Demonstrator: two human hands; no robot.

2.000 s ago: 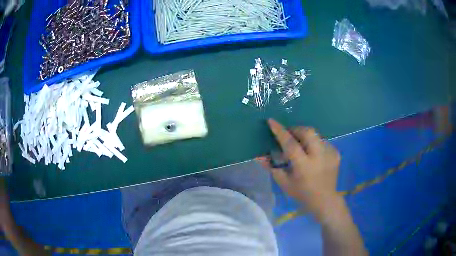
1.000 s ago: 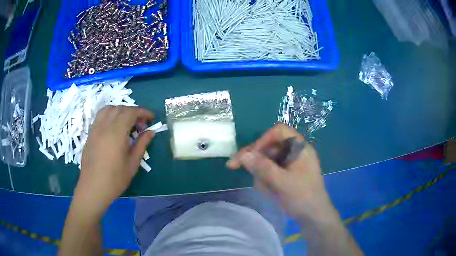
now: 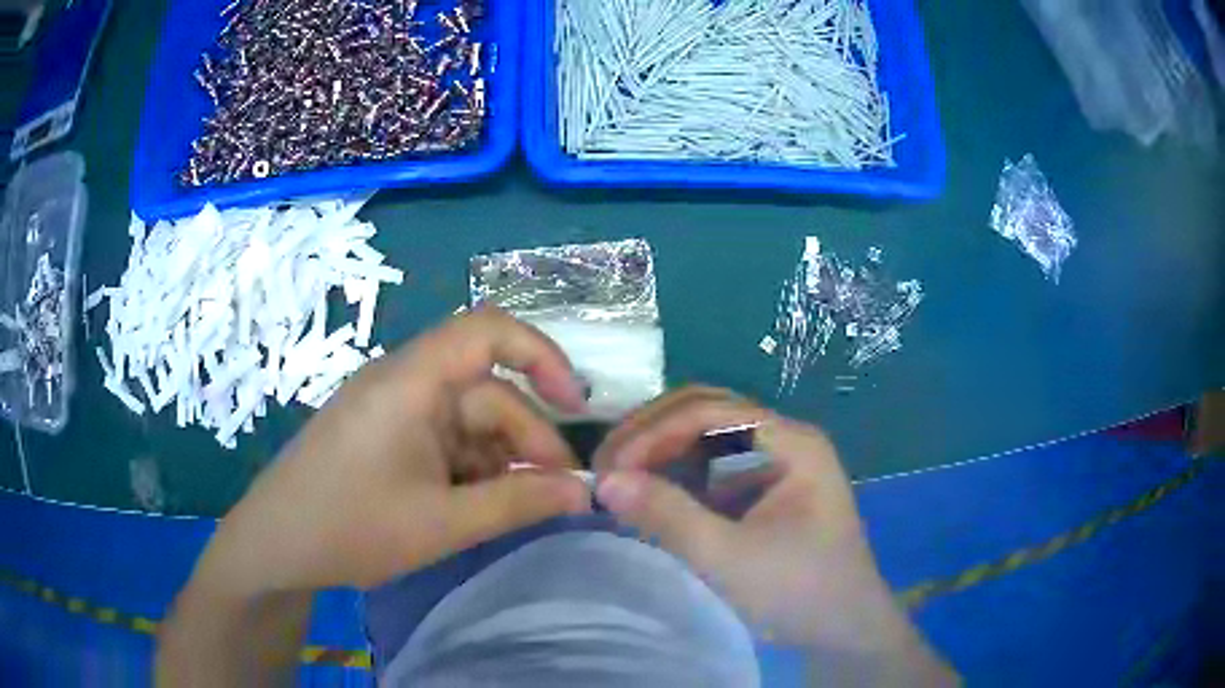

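My left hand and my right hand meet fingertip to fingertip in front of the pad, near the bench's front edge. My left thumb and fingers pinch a small white strip. A tiny part between the fingertips is too small to make out. My right hand also holds a dark hand tool with a metal tip, across the palm. The white pad with crinkled shiny film on its far half lies behind the hands, partly covered by my left hand. The round metal piece is not visible.
The wick strip pile lies left, the fine wire pile right of the pad. Behind are a blue tray of metal sleeves and one of thin rods. A clear box lies far left, a small bag right.
My left hand came in from the side, took a white strip at the pile and moved right to the middle. My right hand moved from beside the wire pile to meet it.
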